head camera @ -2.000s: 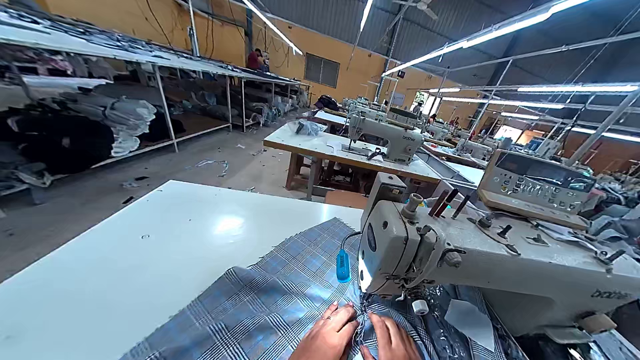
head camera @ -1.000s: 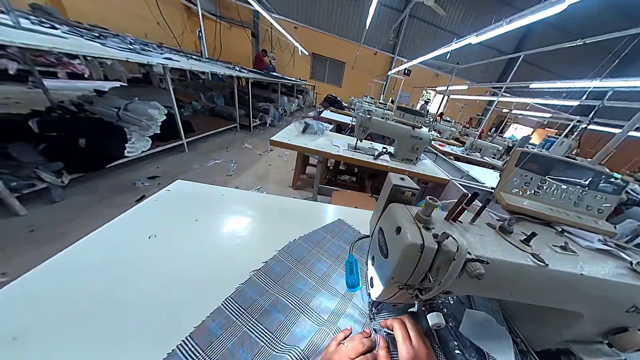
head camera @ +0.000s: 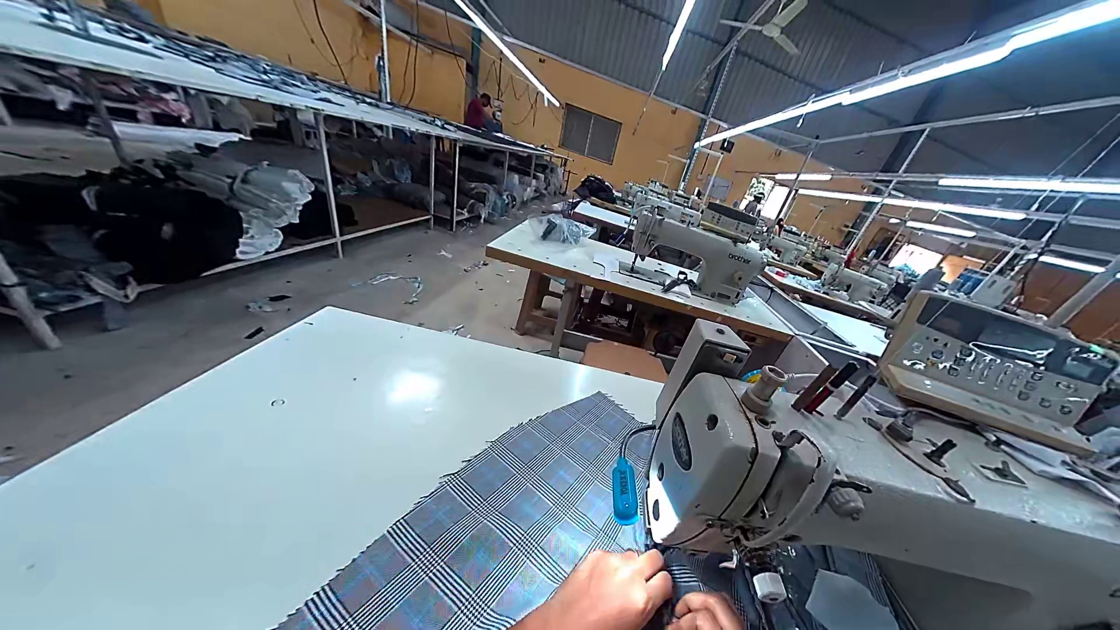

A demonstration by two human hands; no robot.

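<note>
A grey-blue plaid fabric [head camera: 490,516] with a frayed edge lies over the white table and runs under the head of a white industrial sewing machine [head camera: 713,459]. Below that head, my left hand [head camera: 608,588] pinches the fabric's gathered edge. My right hand [head camera: 705,611] is close beside it at the bottom of the view, with fingers bent against the cloth; its lower part is cut off. The needle area is mostly hidden. A blue tag-like lamp [head camera: 624,492] hangs at the left of the machine head.
The white tabletop [head camera: 219,472] extends left. A control box [head camera: 989,367] stands behind the machine arm. Ahead is another sewing machine [head camera: 700,249] on its table. Shelves [head camera: 332,184] with fabric rolls line the left side, where a person [head camera: 479,112] is far off.
Both hands stay at the fabric by the machine head. My left hand has closed into a pinch, and more of the plaid fabric's edge shows flat on the table than two seconds ago.
</note>
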